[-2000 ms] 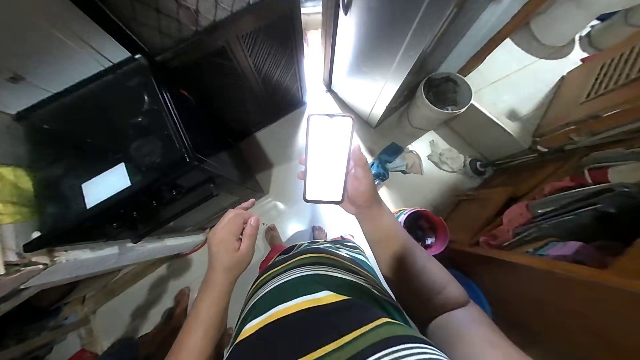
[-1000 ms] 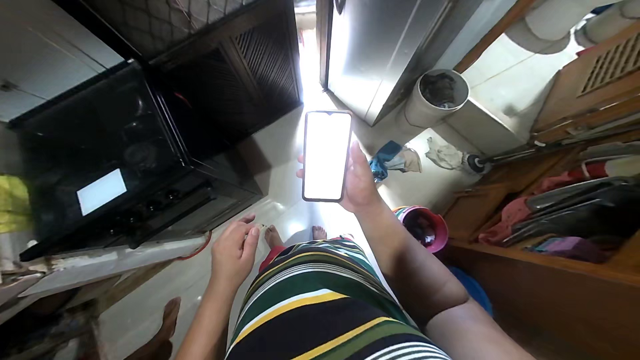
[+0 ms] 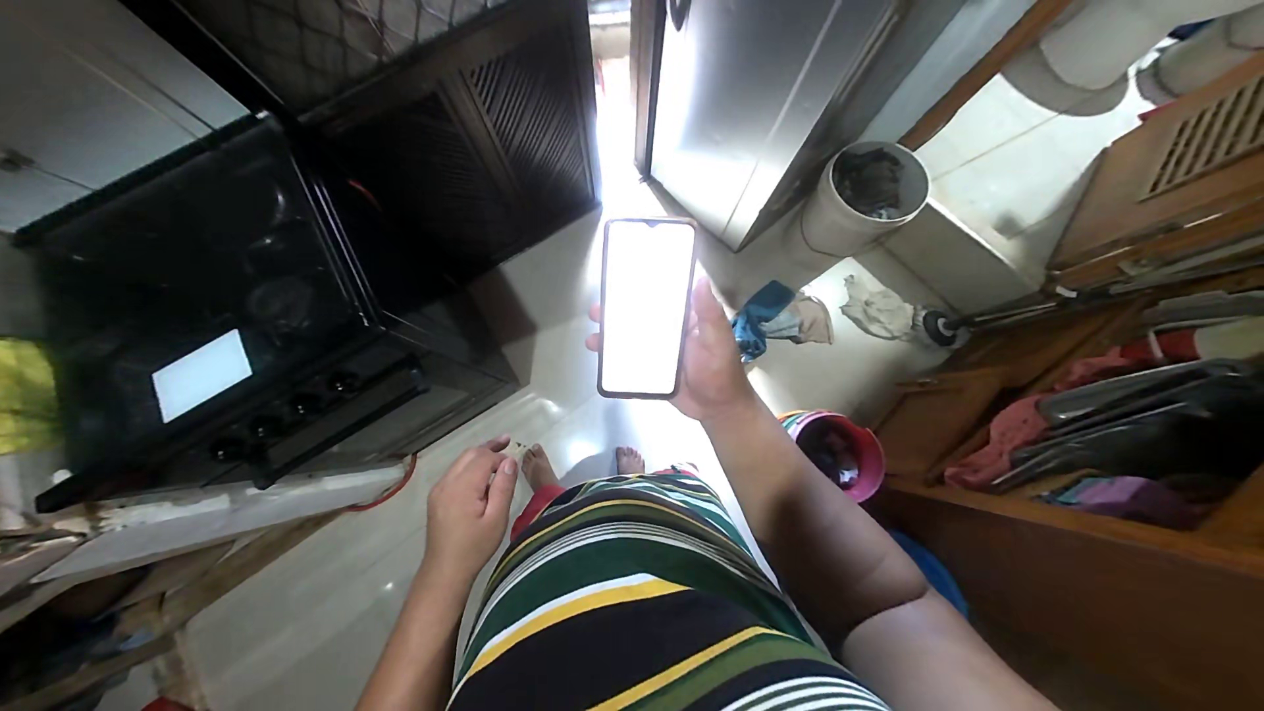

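My right hand [image 3: 713, 357] holds a smartphone [image 3: 647, 308] upright in front of me. The phone's screen faces me and glows plain white, and fingertips show past its left edge. Down and to the left of the phone, my left hand [image 3: 472, 502] is held beside my striped shirt [image 3: 632, 602]. Nothing is in the left hand; its fingers are loosely curled, with the thumb beside them.
At left stands a black stove [image 3: 188, 296] with a white sheet-like patch [image 3: 202, 375] on top. Cloths [image 3: 780, 318] lie on the floor at right, near a white bucket [image 3: 867, 197], a pink basket [image 3: 857, 459] and a wooden cabinet [image 3: 1076, 563] holding cookware-like items.
Another person's foot at the lower left, seen in both earlier frames, is out of view now. My right hand still holds the phone in much the same place.
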